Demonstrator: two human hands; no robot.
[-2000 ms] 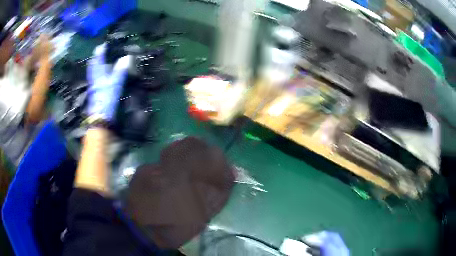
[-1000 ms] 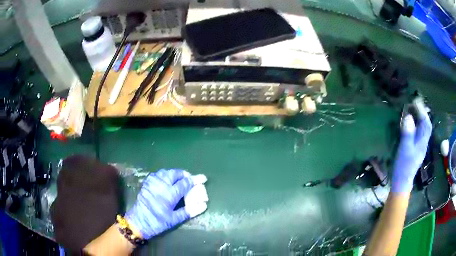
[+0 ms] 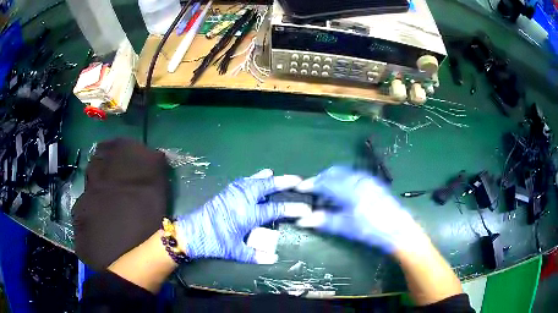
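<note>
A black power adapter (image 3: 292, 198) is between my two gloved hands at the middle of the bench, mostly hidden by the fingers. My left hand (image 3: 235, 217), in a blue-white glove, has its fingertips on the adapter's left side and also holds a white mains socket (image 3: 264, 239) near the thumb. My right hand (image 3: 355, 208), blurred, grips the adapter's right side with its fingertips. A dark cable (image 3: 374, 160) shows blurred just behind my right hand.
The electronic load (image 3: 342, 58) stands on a wooden shelf (image 3: 245, 84) with a smartphone on top. A dark cloth (image 3: 122, 195) lies beside my left wrist. Adapter piles lie at left (image 3: 37, 147) and right (image 3: 529, 171). A red-white switch box (image 3: 104, 85) stands at back left.
My right hand has come from the right-hand adapter pile to the middle and now grips an adapter. My left hand has opened its fingers onto it, keeping the white socket. The camera view has shifted.
</note>
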